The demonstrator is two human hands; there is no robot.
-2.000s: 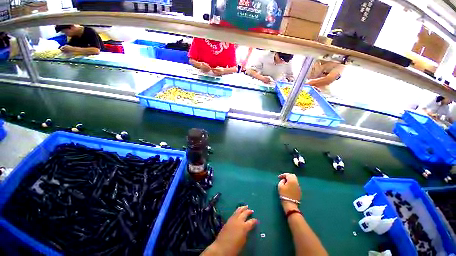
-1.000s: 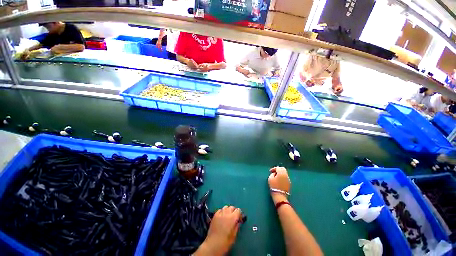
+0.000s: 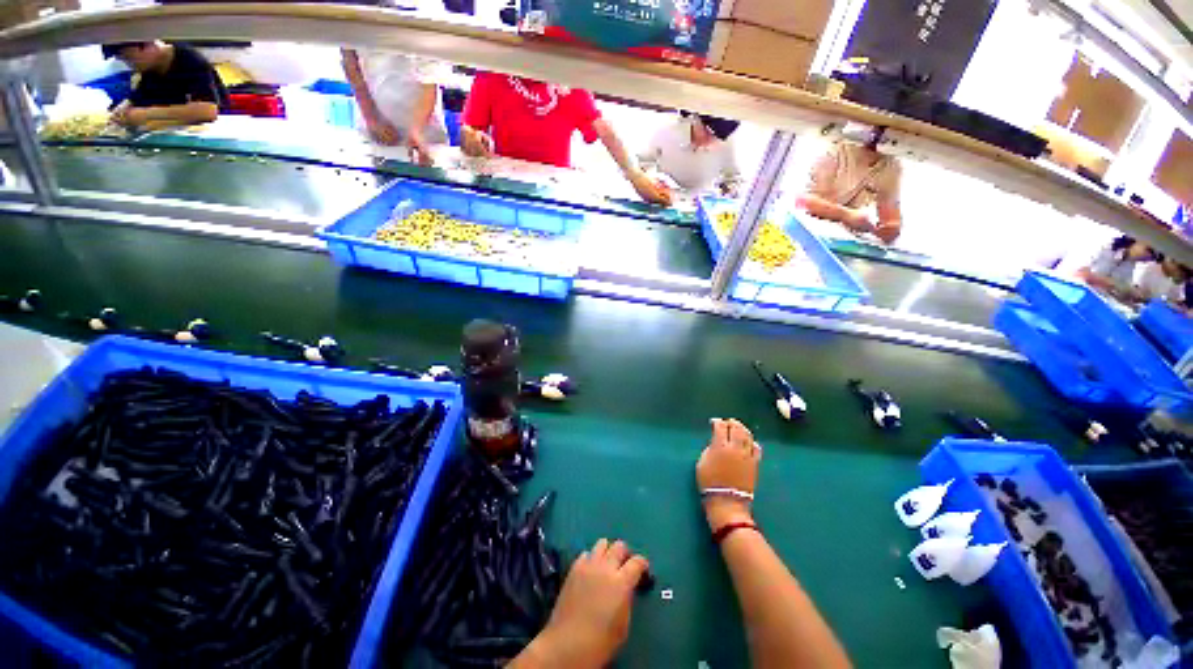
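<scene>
My left hand (image 3: 601,595) rests at the right side of a heap of black stems (image 3: 491,575). A small dark end sticks out past its fingertips, so it holds a black stem, mostly hidden under the hand. My right hand (image 3: 729,460) is on the green surface further forward, fingers curled down; whether it holds something small is hidden. A dark brown bottle (image 3: 492,392) stands upright behind the heap. The large blue left tray (image 3: 438,484) is full of black stems. Black-and-white assembled pieces (image 3: 785,396) lie spaced along the belt.
White squeeze bottles (image 3: 952,533) and a crumpled white wipe (image 3: 969,647) lie beside the right blue tray (image 3: 962,457) of small dark pieces. A tiny white piece (image 3: 667,595) lies between my arms. Far blue trays (image 3: 451,271) stand behind the belt. A post (image 3: 755,216) and overhead shelf cross the view; people sit opposite.
My right hand has moved slightly forward. My left hand stays by the heap. Belt pieces have shifted slightly right. A person in red has stretched an arm toward a far tray.
</scene>
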